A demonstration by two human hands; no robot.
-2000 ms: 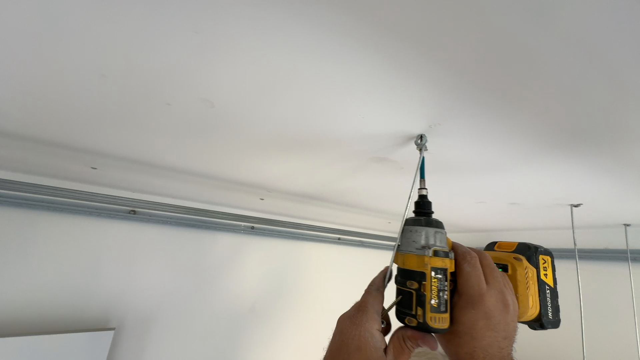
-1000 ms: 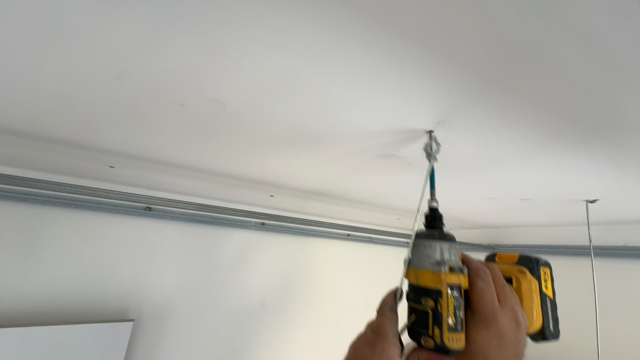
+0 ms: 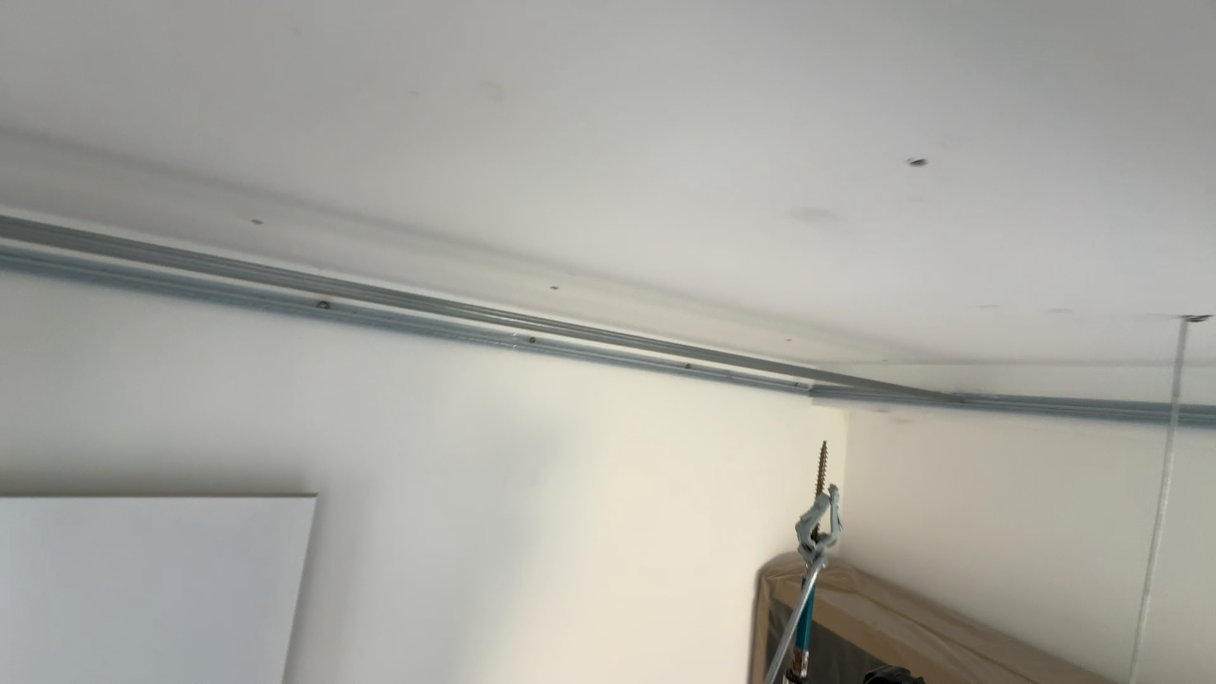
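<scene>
Low at the right, a brass-coloured screw (image 3: pixel 823 465) points up through a bent metal hanger clip (image 3: pixel 818 524), clear of the ceiling. A thin metal rod (image 3: pixel 794 616) runs down from the clip beside the blue-sleeved driver bit (image 3: pixel 807 613). Only a dark bit of the impact driver (image 3: pixel 891 675) shows at the bottom edge. Both of my hands are out of the frame. A small dark hole (image 3: pixel 917 162) marks the white ceiling above.
Metal channels (image 3: pixel 427 309) run along the top of the walls. Another hanger rod (image 3: pixel 1161 494) hangs from the ceiling at the right. A white panel (image 3: pixel 152 579) stands at the lower left, and a large plastic-wrapped object (image 3: pixel 912 608) sits in the corner.
The screw and clip have come down from the ceiling, where they were held up on the driver. Both hands and most of the driver have dropped out of view.
</scene>
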